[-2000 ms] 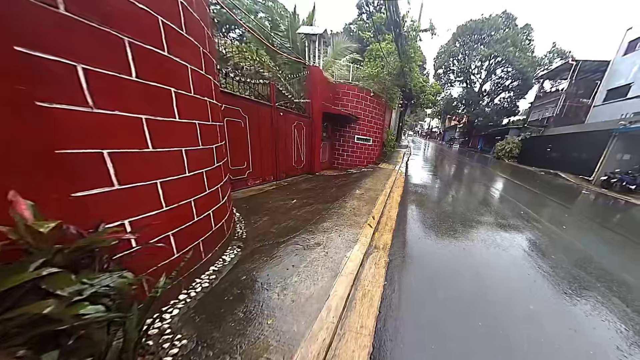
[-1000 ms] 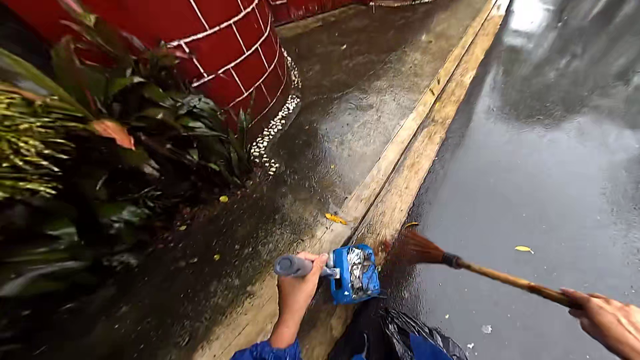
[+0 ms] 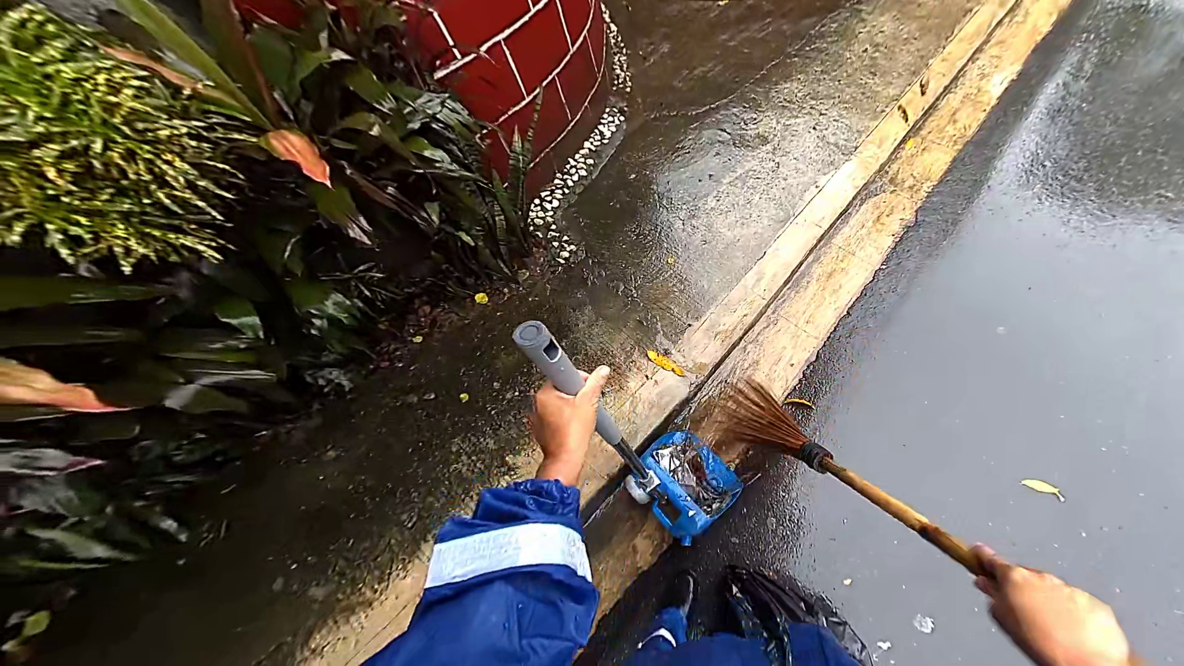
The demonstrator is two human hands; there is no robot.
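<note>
My left hand (image 3: pixel 566 421) is closed around the grey handle (image 3: pixel 578 384) of a dustpan made from a blue plastic container (image 3: pixel 694 486). Wet litter lies inside the pan, which rests at the yellow kerb. In my right hand (image 3: pixel 1050 601) is the wooden stick of a stiff-bristled broom (image 3: pixel 768 421); its brown bristles touch the kerb just above the pan. A yellow leaf (image 3: pixel 666 363) lies on the kerb's pavement side, and a smaller leaf (image 3: pixel 798 403) is beside the bristles. Another yellowish leaf (image 3: pixel 1043 487) lies on the wet road.
The painted kerb (image 3: pixel 832 240) runs diagonally between wet pavement and the wet asphalt road (image 3: pixel 999 370). Leafy plants (image 3: pixel 370 157) and a red wall (image 3: pixel 527 65) edged with white pebbles (image 3: pixel 575 176) stand at left. A black plastic bag (image 3: pixel 786 610) is by my legs.
The view has turned down from the street to the kerb. Since one second ago, the broom's bristles have come closer to the blue dustpan's upper edge. Both hands keep their holds.
</note>
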